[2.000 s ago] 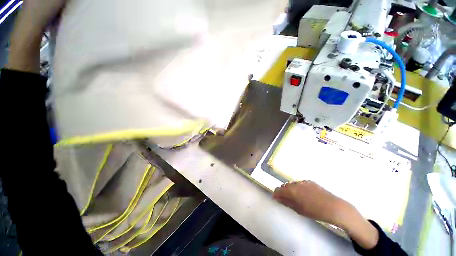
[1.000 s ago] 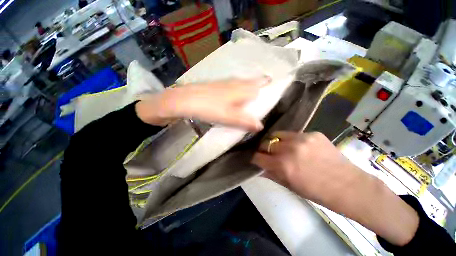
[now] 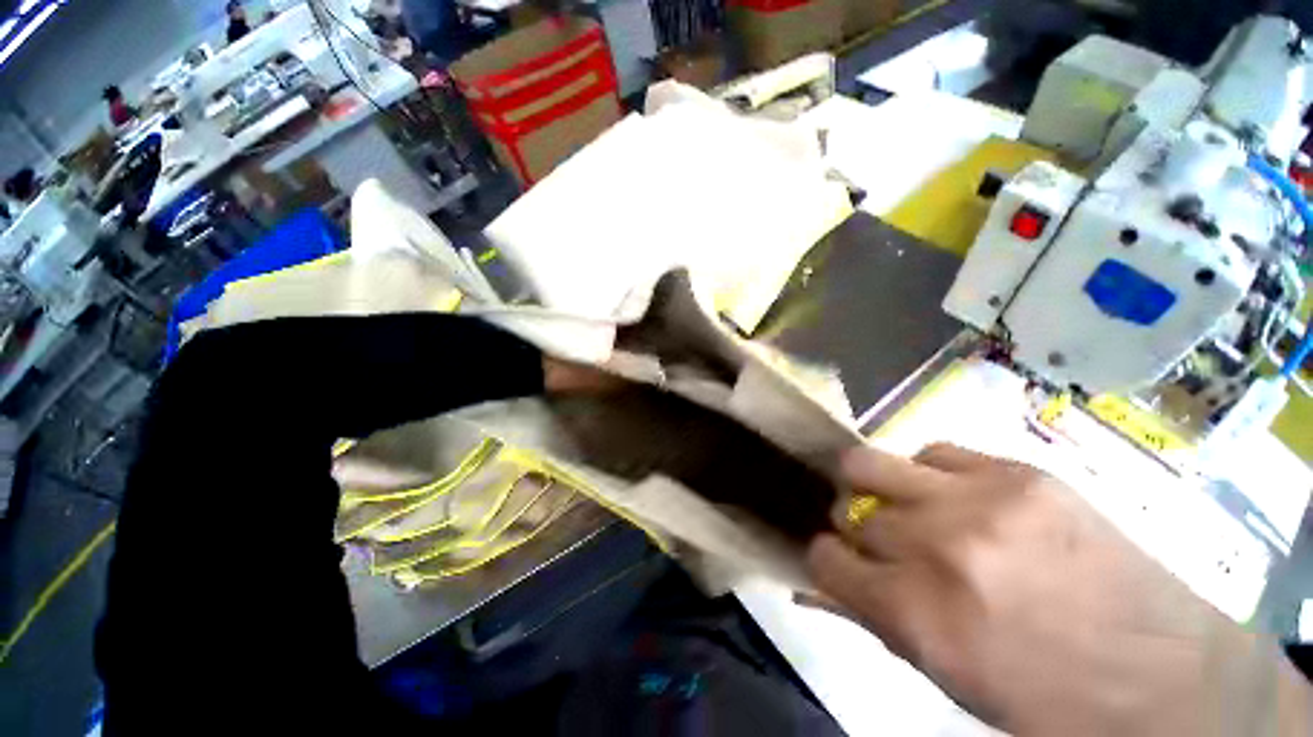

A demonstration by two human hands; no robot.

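A beige bag body (image 3: 749,418) with a dark brown open mouth lies across the front of me, its opening spread. My right hand (image 3: 936,540), with a yellow ring, grips the right edge of the mouth. My left hand (image 3: 583,377) is mostly hidden by the bag and my black sleeve; only a bit of skin near the wrist shows, and its fingers cannot be seen. The sewing machine head (image 3: 1138,288), white with a blue sticker and red switch, stands at the right.
Stacked bag pieces with yellow edges (image 3: 461,518) lie at the lower left. Another beige piece (image 3: 662,195) lies on the table behind. A white sheet (image 3: 1123,504) lies under the machine head. A red and brown box (image 3: 540,94) and workstations stand farther back.
The bag mouth has turned and opened wider toward me. My left hand has moved from on top of the bag to largely out of sight at its left end. My right hand has moved right and down.
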